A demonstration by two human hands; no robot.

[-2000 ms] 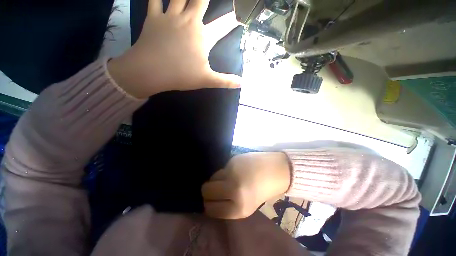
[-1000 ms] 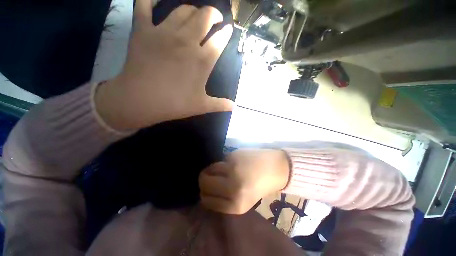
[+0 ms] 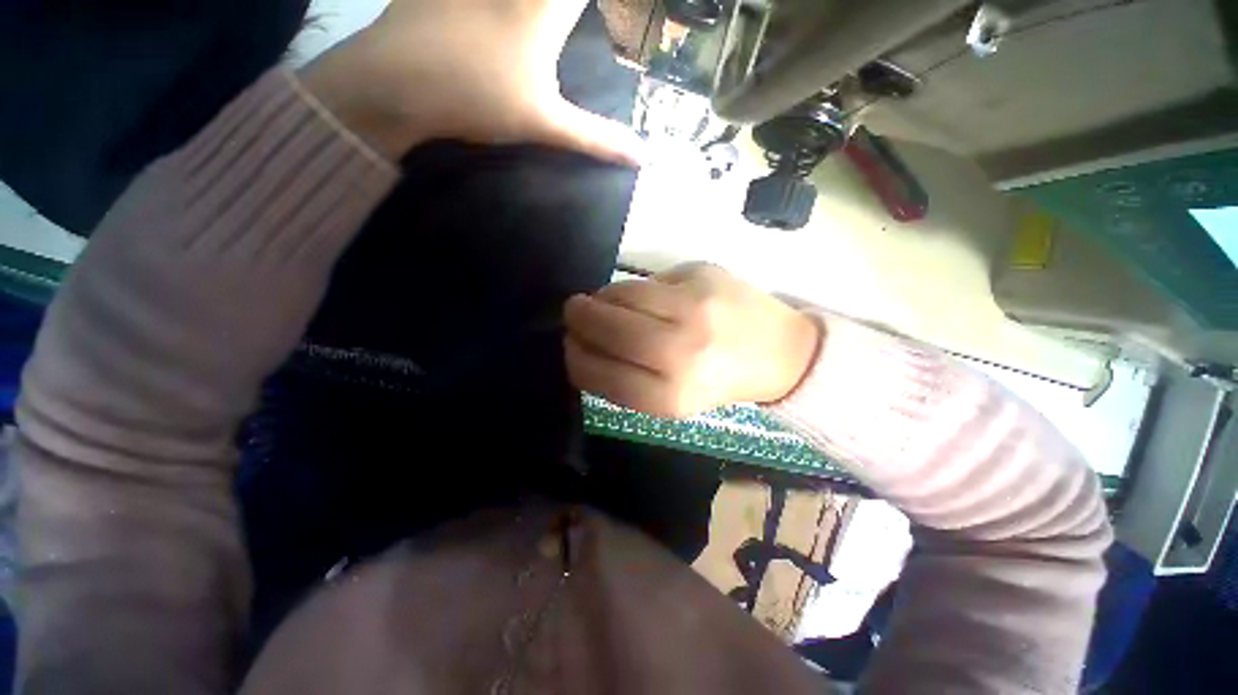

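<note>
A black fabric panel [image 3: 469, 258] runs from the needle area [image 3: 679, 61] at the top down to my lap. My left hand [image 3: 469, 75] lies flat on its upper part, thumb spread towards the cloth's right edge; its fingertips are cut off by the top edge of the picture. My right hand [image 3: 686, 340] has its fingers curled on the panel's right edge, lower down, above the green table edge. The needle itself cannot be made out in the glare.
The cream-grey machine arm [image 3: 910, 61] fills the upper right, with a dark ribbed knob [image 3: 779, 201] below it. A red-handled tool [image 3: 889, 177] lies on the machine bed. The table's green marked edge [image 3: 706, 437] crosses below my right hand. More dark cloth [image 3: 136, 95] lies upper left.
My right hand has moved up along the cloth edge towards the needle area, uncovering the green table edge. My left hand has moved up, partly out of the picture. The panel has shifted upward.
</note>
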